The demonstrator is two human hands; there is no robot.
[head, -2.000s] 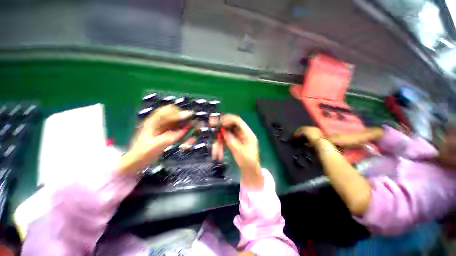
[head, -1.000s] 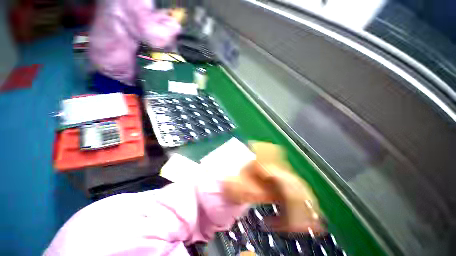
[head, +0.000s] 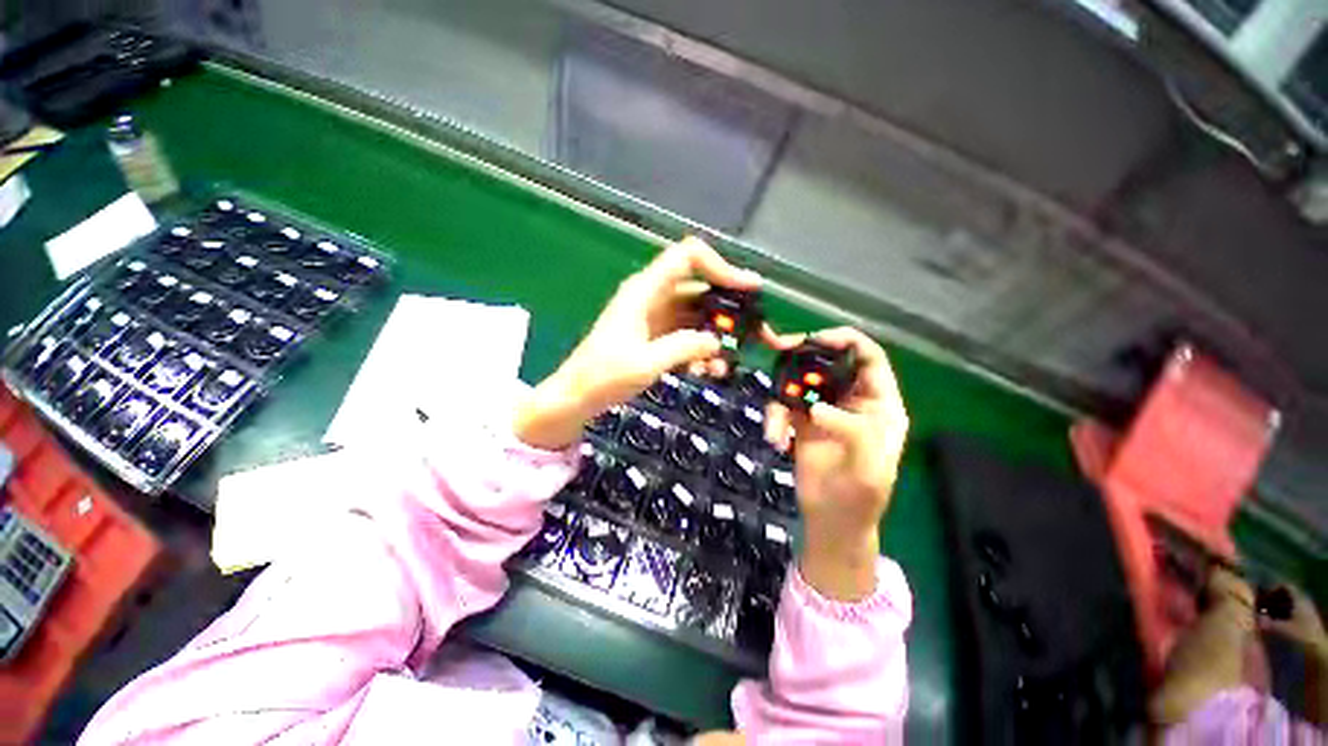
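Observation:
My left hand [head: 648, 335] holds a round black unit [head: 727, 315] between thumb and fingers, its face lit with orange and green marks. My right hand [head: 849, 430] holds a second round black unit [head: 814, 375], also with orange and green lit marks. The two units are side by side, raised above a clear blister tray [head: 641, 564]. The tray holds rows of black units with small white labels. My forearms and hands hide parts of it.
A filled blister tray [head: 328, 236] lies at left. White paper [head: 437, 364] lies between the trays. A calculator [head: 26, 568] sits on a red-orange bin [head: 102, 583]. At right are a black mat [head: 1027, 568], a red-orange case [head: 1187, 437] and another person's hands.
The view has swung back from the left side of the bench to the working tray. Both hands are now raised, each holding a lit unit; a second ago one arm reached blurred over the tray.

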